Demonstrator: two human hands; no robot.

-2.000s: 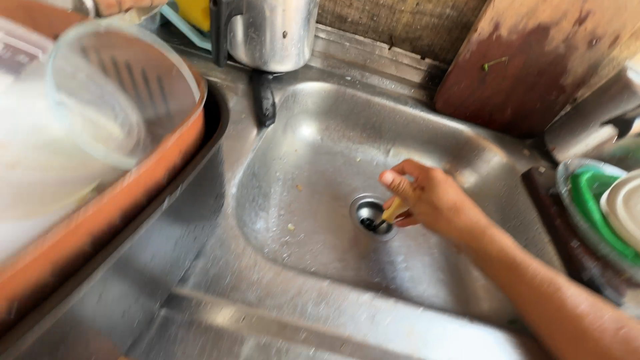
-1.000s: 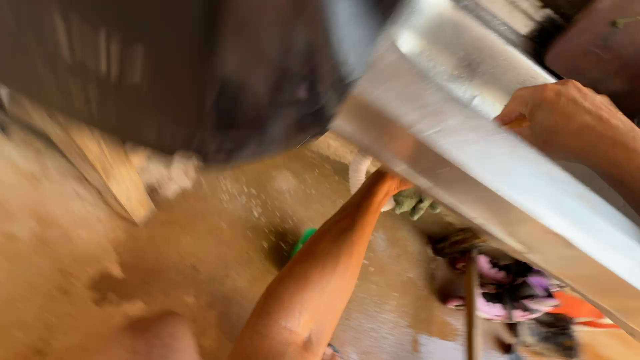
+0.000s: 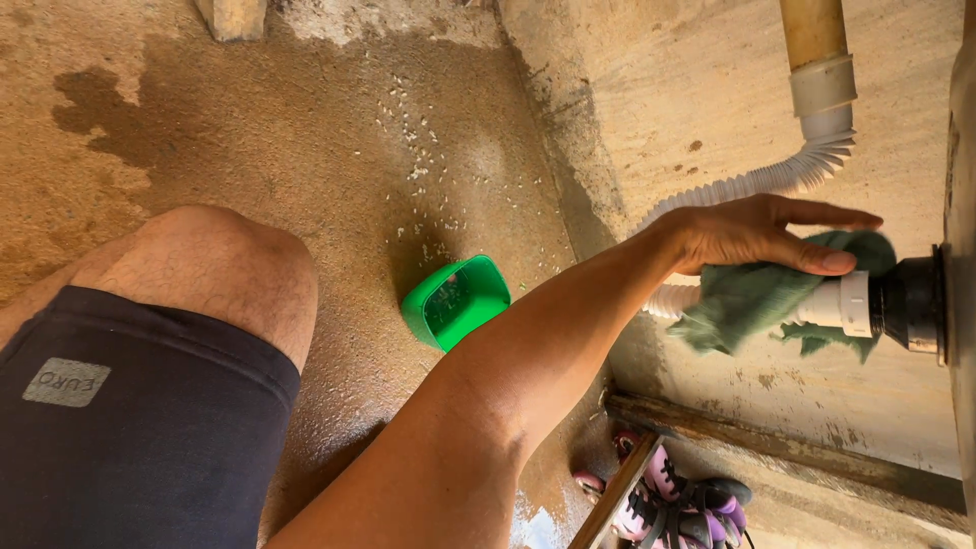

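Observation:
My left hand (image 3: 751,232) reaches in to the sink drain's underside, its thumb and one finger extended over a green cloth (image 3: 751,297). The other fingers are hidden behind the cloth, which is bunched around the white plastic drain fitting (image 3: 846,305). Just beyond the fitting, a black drain body (image 3: 915,305) meets the sink's underside at the right edge. A white corrugated hose (image 3: 755,183) runs behind my wrist up to a yellowed pipe (image 3: 814,34) on the wall. My right hand is out of view.
A green plastic container (image 3: 484,293) lies on the wet concrete floor (image 3: 328,152), with white grains scattered beside it. Pink and purple shoes (image 3: 671,503) are near a wooden bar (image 3: 618,492) at the bottom. My knee (image 3: 229,267) is at the left.
The view has swung from the sink basin to its underside. My right hand, over the basin before, has left the view. My left arm now shows reaching to the drain fitting.

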